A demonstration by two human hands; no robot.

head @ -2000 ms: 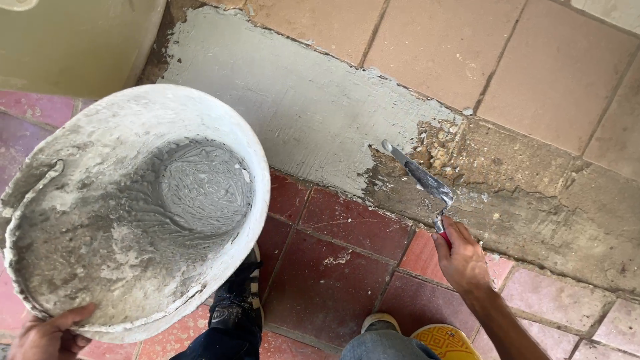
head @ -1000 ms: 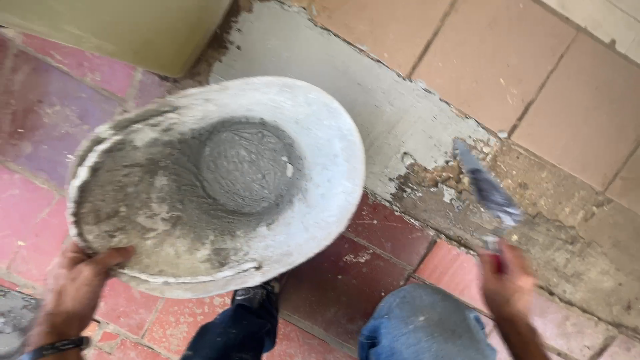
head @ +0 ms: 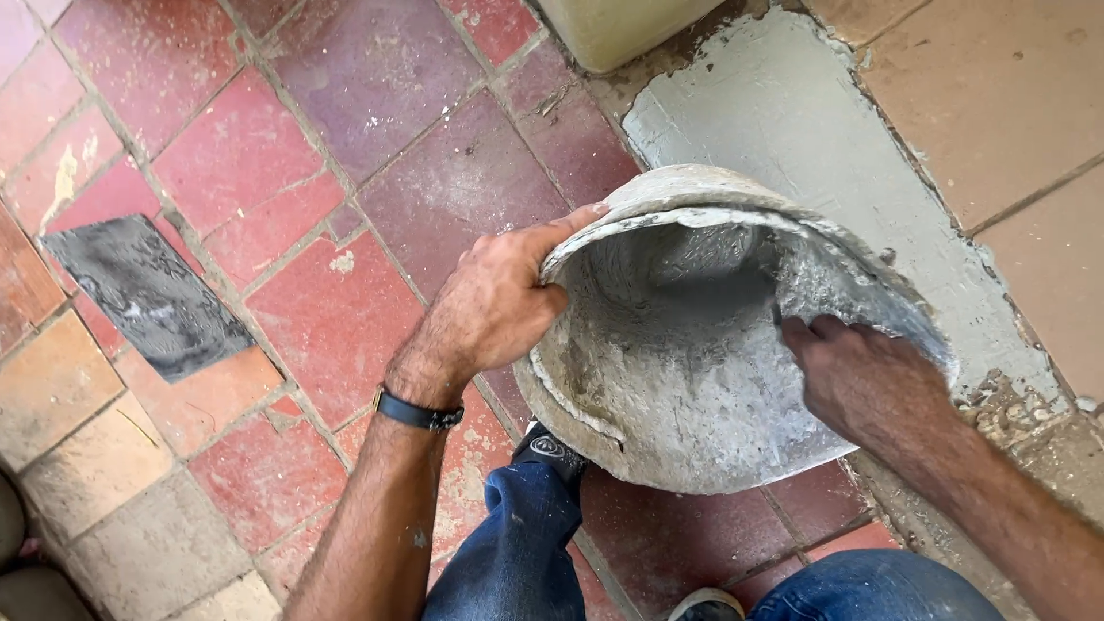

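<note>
My left hand point(head: 504, 297) grips the rim of a mortar-crusted bucket point(head: 690, 405), which is tilted so its mouth faces me. Inside, wet grey mortar point(head: 707, 267) coats the bottom. My right hand point(head: 862, 375) reaches into the bucket, its fingers closed on the trowel's handle point(head: 775, 312); the blade is dark and blurred against the mortar, so its outline is hard to tell. Behind the bucket, a smooth layer of grey mortar point(head: 776, 112) covers a strip of floor beside beige tiles.
A flat dark plate smeared with mortar point(head: 155, 297) lies on the red tiles point(head: 336, 319) at left. A pale greenish container point(head: 621, 26) stands at the top. Rough bare substrate point(head: 1009, 414) borders the mortar layer at right. My shoes and knees are below the bucket.
The trowel in my right hand has moved from above the rough strip into the bucket. The bucket's mouth is turned differently, and my left hand is now higher on its rim. The view has shifted left.
</note>
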